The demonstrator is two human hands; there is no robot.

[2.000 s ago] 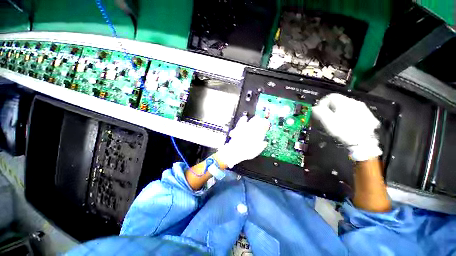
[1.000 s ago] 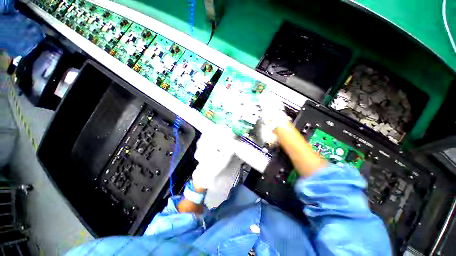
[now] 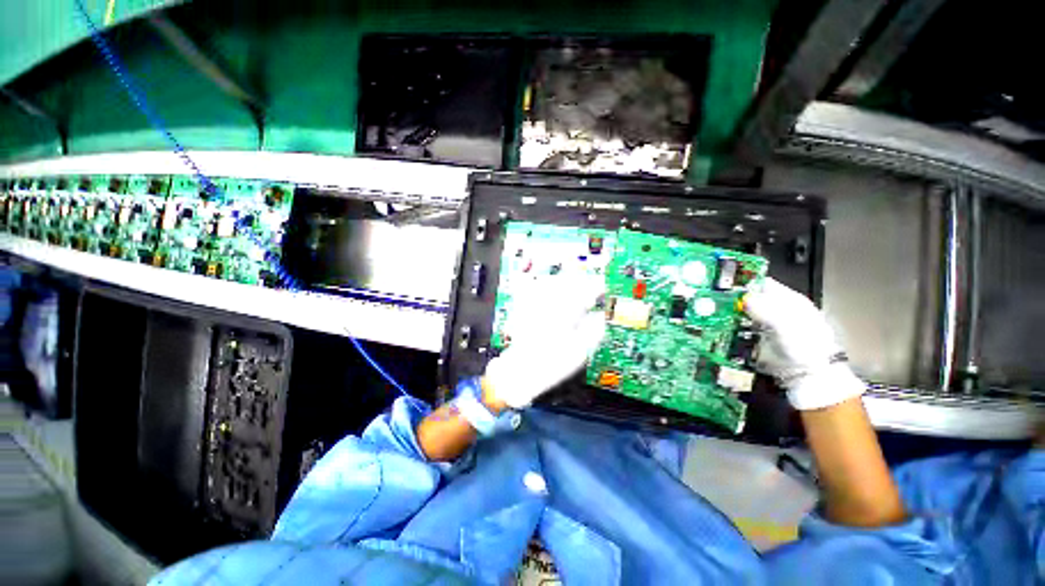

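A black carrier fixture (image 3: 642, 197) lies across the conveyor rails in front of me. One green circuit board (image 3: 521, 261) lies in its left part. A second green circuit board (image 3: 676, 338) is over the right part, slightly tilted. My right hand (image 3: 799, 338), in a white glove, holds this second board at its right edge. My left hand (image 3: 548, 343), in a white glove with a blue wrist strap, lies over the first board with fingertips at the second board's left edge. Whether these fingers grip it is hidden.
A row of green boards (image 3: 229, 235) sits on the rails at the left. A black tray (image 3: 435, 103) and a tray of grey pieces (image 3: 613, 109) lie behind the fixture. A deep black tote (image 3: 132, 401) stands at the lower left. A blue cord (image 3: 160, 120) hangs at the left.
The second board has come from the queue at the left to over the fixture's right part. Both hands have moved right with it, and the view has turned.
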